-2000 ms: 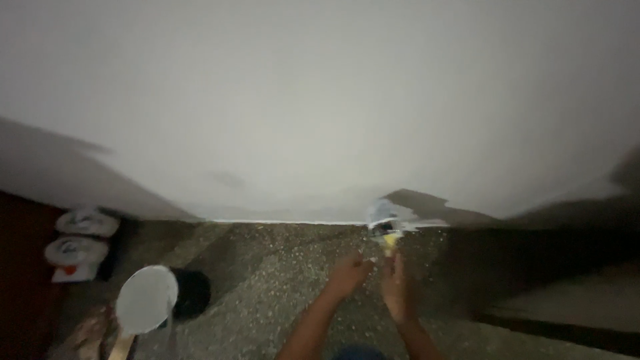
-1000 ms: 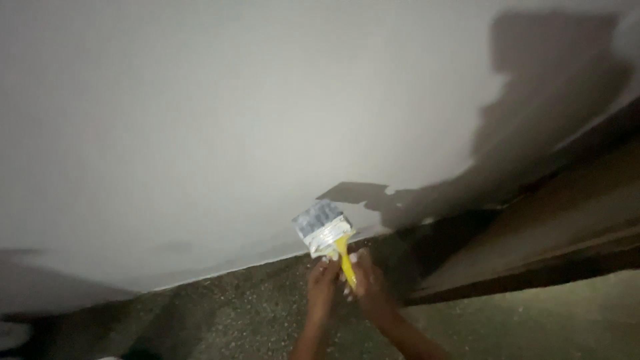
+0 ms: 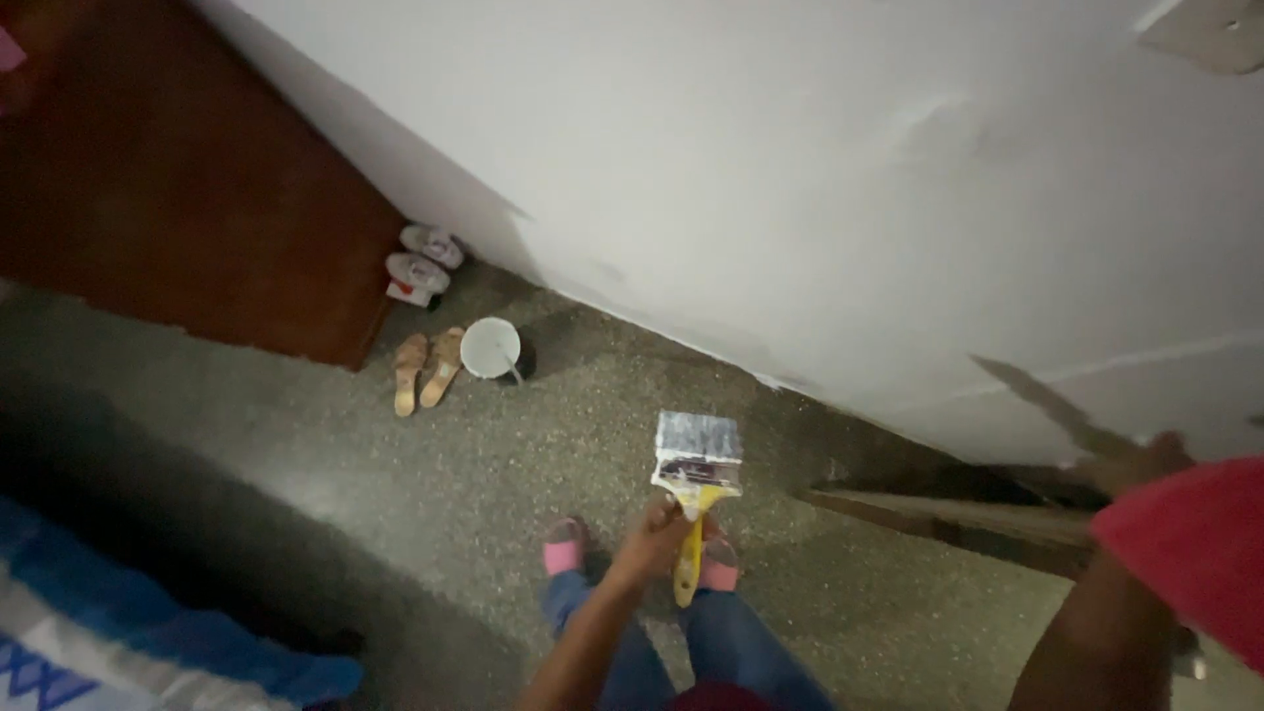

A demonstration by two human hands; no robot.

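My left hand (image 3: pixel 654 541) grips the yellow handle of a wide flat paintbrush (image 3: pixel 696 454), its bristles coated in whitish paint and pointing up the view toward the wall. The brush hangs over the speckled floor, apart from the white wall (image 3: pixel 711 197). I cannot make out my right hand. Left of the brush a bucket (image 3: pixel 493 320) stands on the floor, with pale contents and a thin stick or handle at its edge. At the right edge, another person in a red sleeve (image 3: pixel 1190 553) has a hand (image 3: pixel 1136 466) close to the wall.
Tan sandals (image 3: pixel 425 370) lie beside the bucket, and white shoes (image 3: pixel 425 259) sit near a reddish-brown panel (image 3: pixel 197 188). Wooden boards (image 3: pixel 948 523) stretch along the right. Blue and white fabric (image 3: pixel 148 632) fills the lower left. My feet wear pink footwear (image 3: pixel 564 555).
The brush has come away from the wall's bottom edge, where it was two seconds ago. Both my hands were at the brush; now I see only the left. The view has widened and turned.
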